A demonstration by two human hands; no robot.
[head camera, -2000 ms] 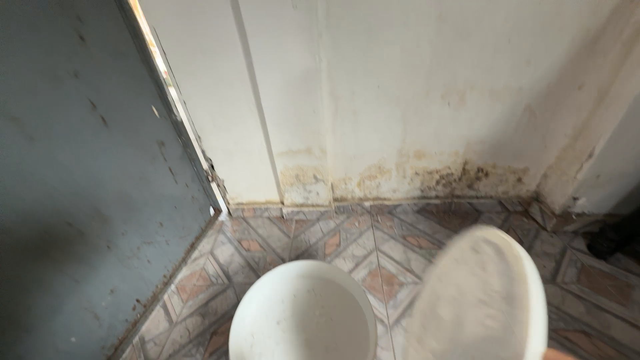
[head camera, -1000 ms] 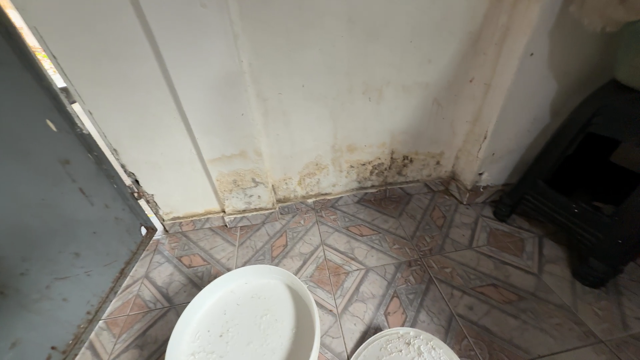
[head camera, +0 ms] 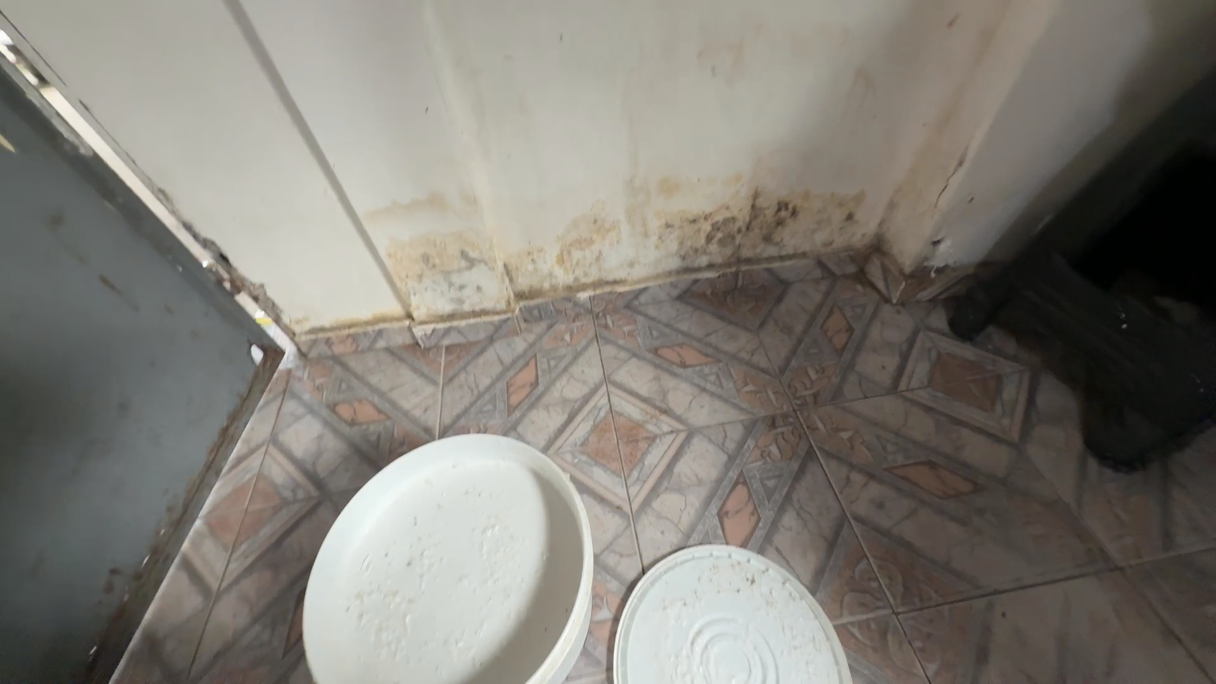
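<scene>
Neither my left hand nor my right hand shows in the head view. At the bottom, left of the middle, a round white plastic bucket (head camera: 456, 570) is seen from above; its inside is white with small flecks and rough spots. To its right, a round white plastic lid (head camera: 731, 617) with concentric rings and brownish specks lies near the floor tiles. The lower edges of both are cut off by the frame.
A grey door (head camera: 104, 399) stands at the left. Behind the bucket is a white wall (head camera: 617, 114) with mouldy, peeling patches low down. Black furniture legs (head camera: 1121, 361) are at the right. Patterned tiles (head camera: 817, 456) cover the floor.
The lid stood tilted and raised at the right two seconds ago, with a bit of a finger at its edge; now it lies low beside the bucket. The view has shifted.
</scene>
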